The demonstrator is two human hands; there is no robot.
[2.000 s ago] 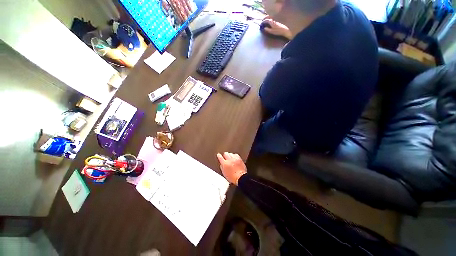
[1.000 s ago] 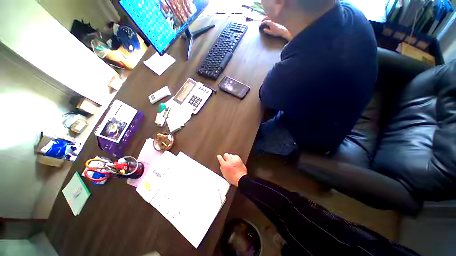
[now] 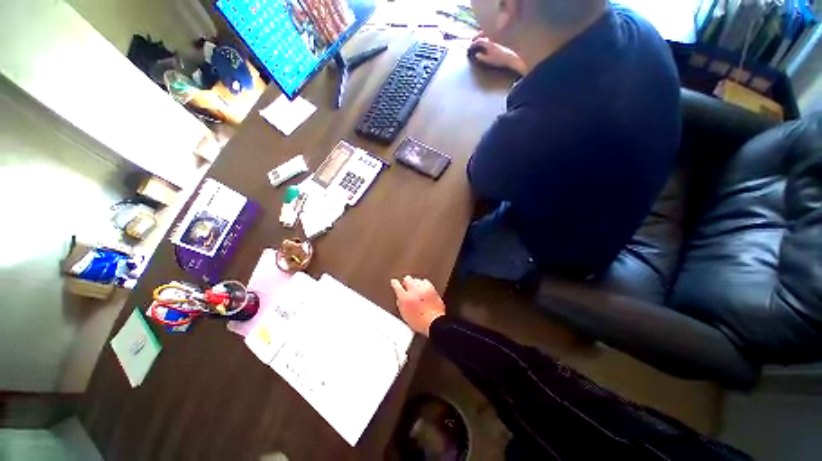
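My right hand (image 3: 418, 304) rests on the near edge of the brown desk (image 3: 397, 225), empty, with its fingers slightly apart. My dark sleeve runs to the lower right. Beside the hand lie white papers (image 3: 341, 356) with some writing, partly over a pink sheet (image 3: 261, 293). A small gold-brown shiny object (image 3: 294, 255) sits at the top of the papers. My left hand is not in view.
Seated person in dark blue (image 3: 581, 135), hand on mouse; keyboard (image 3: 403, 93), dark phone (image 3: 423, 158), calculator (image 3: 347, 180), monitor (image 3: 293, 40), purple box (image 3: 214, 230), pen cup (image 3: 236, 301), green-edged card (image 3: 136, 348). Black armchair (image 3: 748, 243) at right, waste bin (image 3: 435, 430) below.
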